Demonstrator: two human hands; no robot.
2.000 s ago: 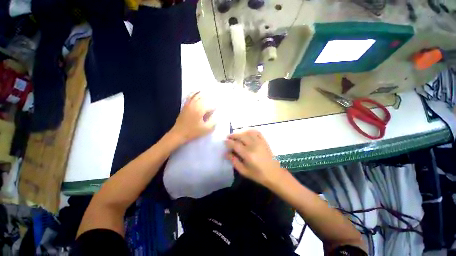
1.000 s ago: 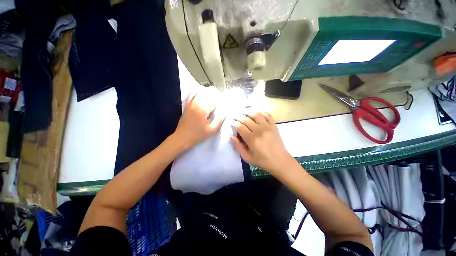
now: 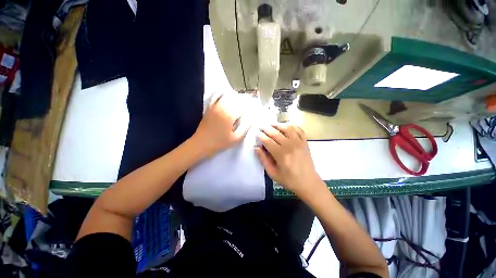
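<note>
A white cut panel (image 3: 225, 176) lies under both hands, running from the lit presser foot (image 3: 283, 101) over the table's front edge to my lap. A dark edge shows along its right side. My left hand (image 3: 220, 126) lies on the panel, left of the needle area, thumb near the glare. My right hand (image 3: 285, 152) rests with bent fingers on the panel's right edge, just below the presser foot. Both press the cloth flat. The lamp glare hides the needle and the cloth at it.
The cream machine head (image 3: 337, 24) with its green control panel (image 3: 402, 49) stands above. A dark rectangular object (image 3: 319, 105) and red-handled scissors (image 3: 410, 146) lie right. Dark panels (image 3: 163, 81) and a brown board (image 3: 41, 136) lie left. White bundles (image 3: 408, 222) hang below right.
My right hand has moved up the panel to beside the presser foot, and its fingers now lie flatter. My left hand stays on the cloth. The view has shifted.
</note>
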